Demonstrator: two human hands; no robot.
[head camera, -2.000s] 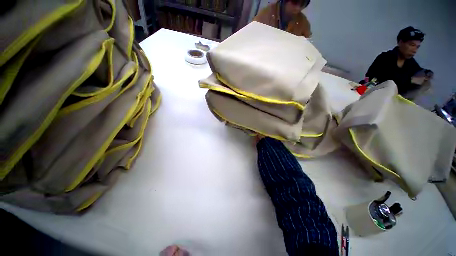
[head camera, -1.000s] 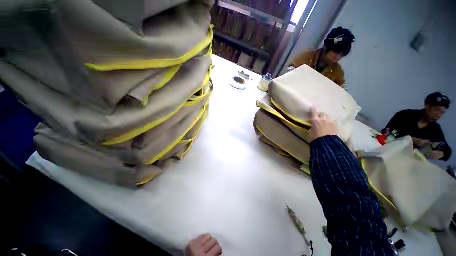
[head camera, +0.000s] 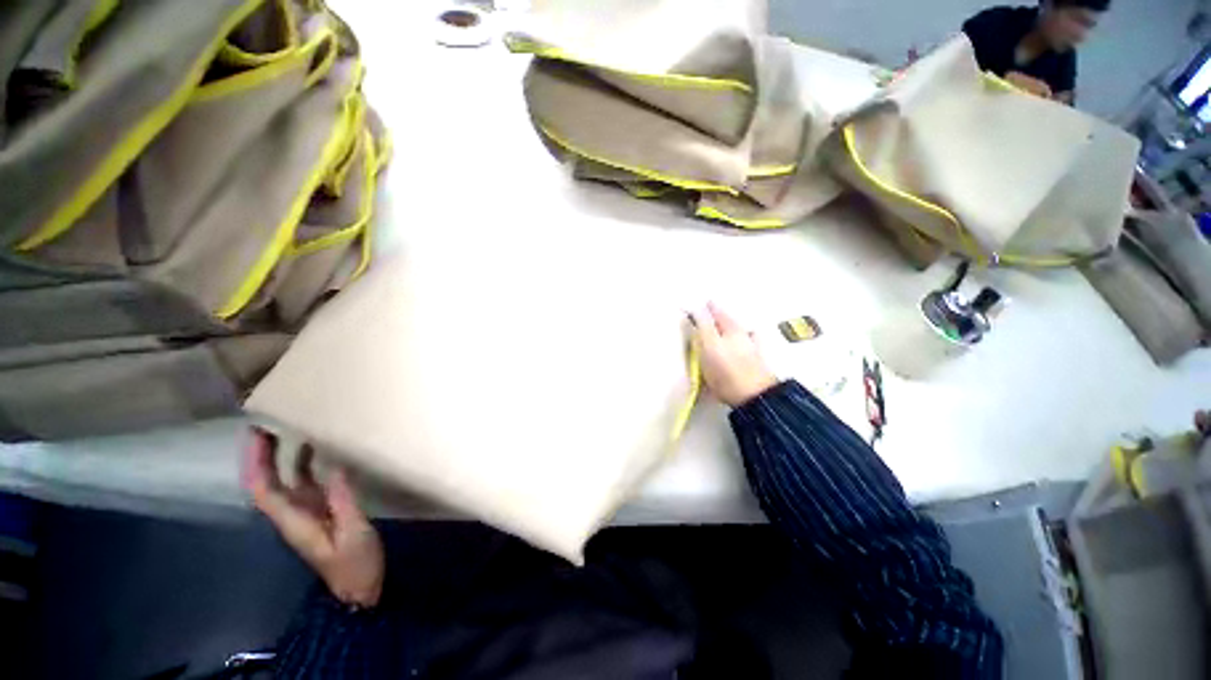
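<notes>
A beige bag body (head camera: 491, 385) with yellow edge binding lies at the near edge of the white table, one corner hanging over the edge. My right hand (head camera: 730, 356) holds its right side at the yellow binding, fingertips on top. My left hand (head camera: 316, 521) is below the bag's left corner, palm up with fingers apart, slightly blurred. It appears not to grip the bag.
Bags with yellow binding are stacked at left (head camera: 173, 173), at the far side (head camera: 651, 120) and at right (head camera: 983, 160). Right of my hand are a small yellow-and-dark block (head camera: 800, 328), red-handled snips (head camera: 873, 396) and a pot (head camera: 950, 319). A tape roll (head camera: 464, 27) and a person (head camera: 1036, 47) are beyond.
My right hand has come back from the far stack with a bag, which now lies in front of me. My left hand has moved left and opened. The view has tilted down.
</notes>
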